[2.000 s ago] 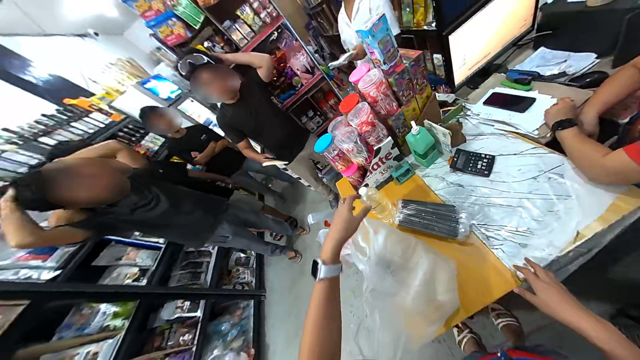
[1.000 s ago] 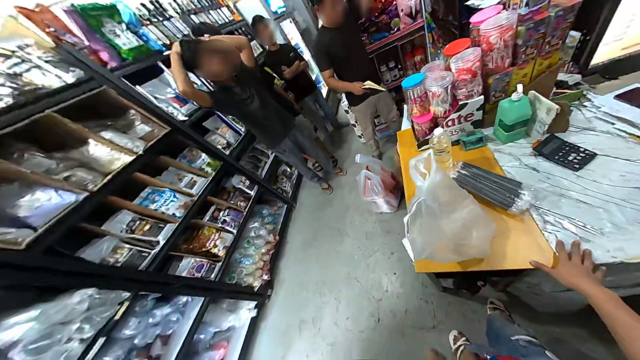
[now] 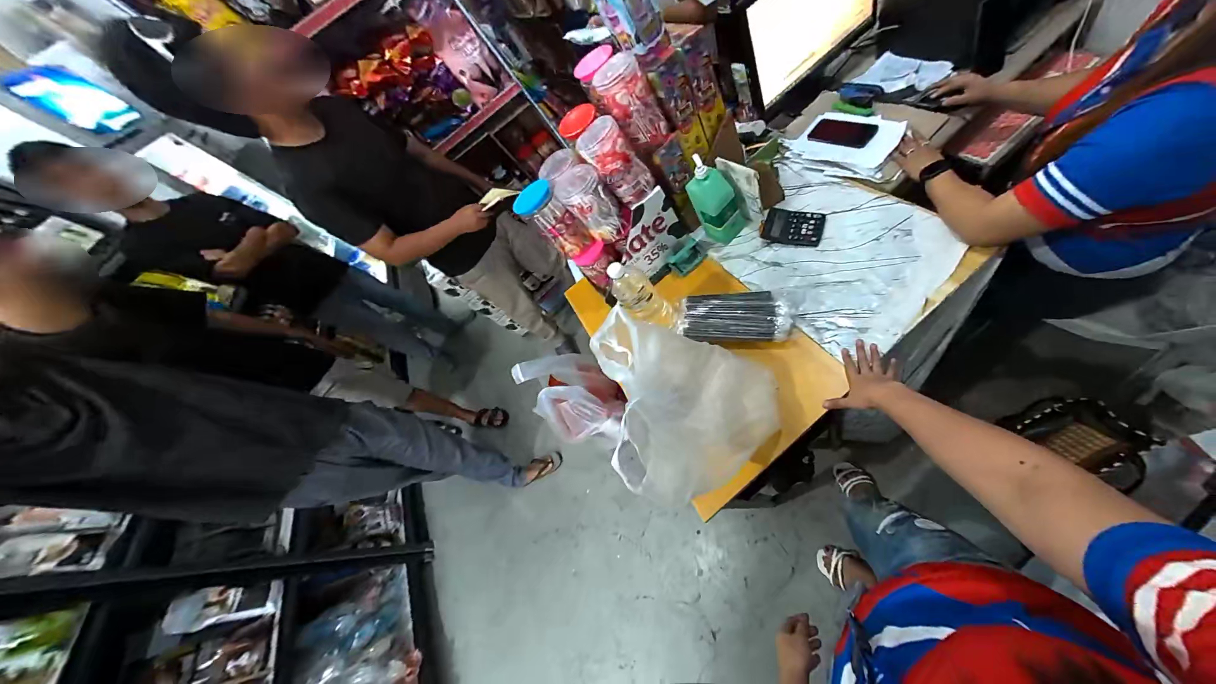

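My right hand (image 3: 864, 377) rests with spread fingers on the edge of the yellow and marble-patterned table (image 3: 822, 375). Low by my body hangs my left hand (image 3: 798, 646), its fingers loosely curled; nothing shows in it, but its palm is hidden. A bulging translucent plastic bag (image 3: 708, 408) lies on the yellow part of the table. Behind the bag are a clear bottle of pale liquid (image 3: 641, 293) and a plastic-wrapped bundle of dark thin rods (image 3: 731, 315). A black calculator (image 3: 793, 227) and a green pump bottle (image 3: 716, 199) stand farther back.
Candy jars (image 3: 594, 199) line the table's far left side. Beyond the table corner is a plastic bag with red contents (image 3: 579, 404). Several people stand at left, near shelves (image 3: 228, 560). A seated co-worker's arm (image 3: 978, 204) rests at the back right, by a phone (image 3: 843, 133).
My left hand, two seconds ago reaching over the table by the jars, is now low beside my body. My right hand remains at the table edge. The view has swung left and back.
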